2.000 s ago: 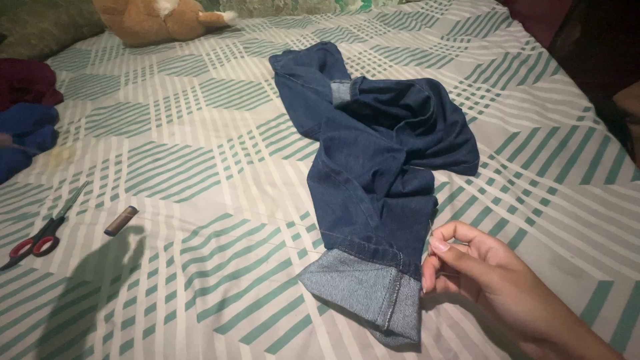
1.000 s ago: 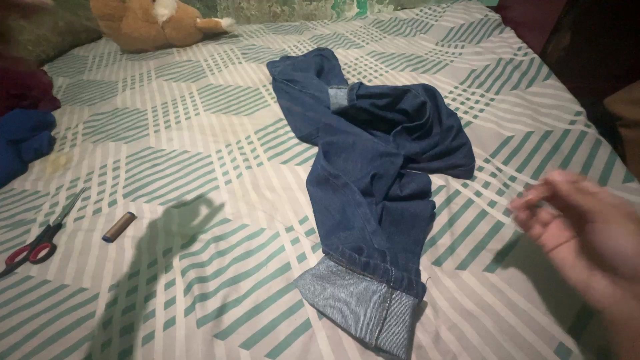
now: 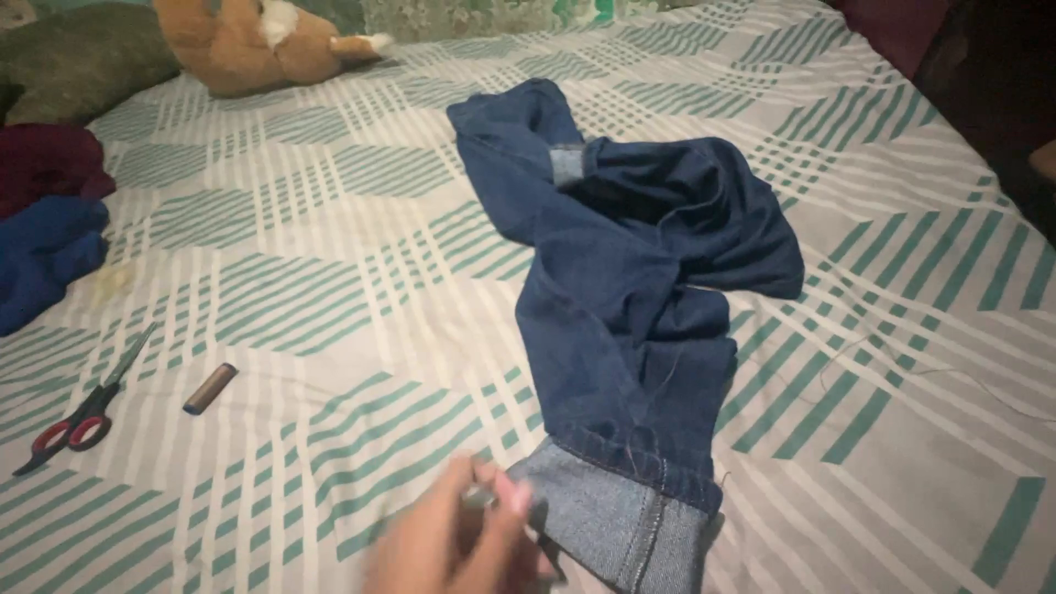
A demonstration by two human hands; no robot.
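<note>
Dark blue denim trousers (image 3: 610, 280) lie crumpled on the patterned bedsheet, with the turned-up, lighter denim cuff (image 3: 610, 520) towards me. At the bottom, my left hand (image 3: 462, 528) is blurred beside the cuff's left edge, its fingers bent and thumb near the forefinger. Whether it touches the cuff or holds anything is unclear. My right hand is out of view. Loose thread (image 3: 949, 371) trails over the sheet right of the trousers. Scissors (image 3: 91, 412) with red and black handles lie at the left, next to a small brown cylindrical object (image 3: 210, 388).
Maroon cloth (image 3: 49, 169) and blue cloth (image 3: 49, 256) lie bunched at the left edge. A plush toy (image 3: 256, 49) with orange-brown and white fur rests at the far left, near a dark green cushion or bundle (image 3: 82, 62). The bedsheet (image 3: 297, 297) has green and white stripes.
My right hand, near the cuff's right side two seconds ago, moved away to the right and is now out of view. My left hand has come in at the bottom, beside the cuff.
</note>
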